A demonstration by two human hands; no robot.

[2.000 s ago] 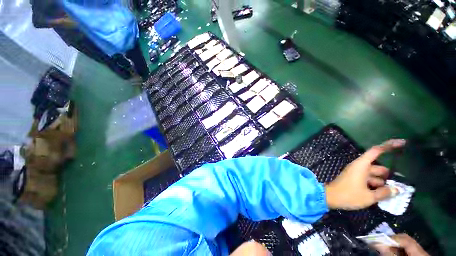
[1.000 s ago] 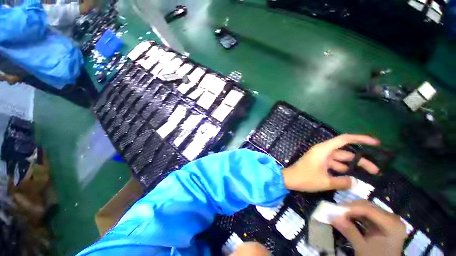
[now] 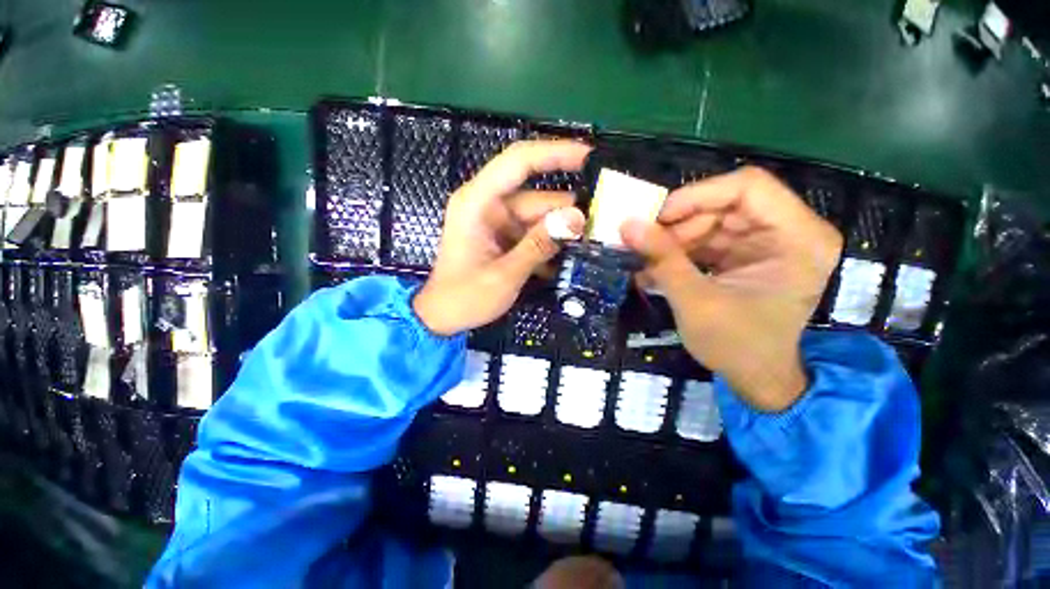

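Observation:
My left hand (image 3: 495,236) and my right hand (image 3: 743,270) are together above the near black tray (image 3: 351,236). Between them is a small dark assembly with a blue circuit board (image 3: 596,276) and a round silver part at its lower end. A cream-white display module (image 3: 625,205) with yellow edges stands at the top of the board, pinched by my right fingers. My left fingers hold the assembly from the left; a pale band covers the left thumb tip. Whether the module touches the board is hidden by the fingers.
The near tray has rows of white ribbed pads (image 3: 581,397). Another black tray (image 3: 69,403) with cream rectangles lies at the left. A dark handset (image 3: 104,23) lies on the green surface (image 3: 461,58) at the back left. Crinkled clear plastic (image 3: 1013,357) is at the right edge.
The view has swung right, and the near tray is now central. My right hand has brought the cream module up to the board. My left hand, earlier spread, has closed in on the assembly.

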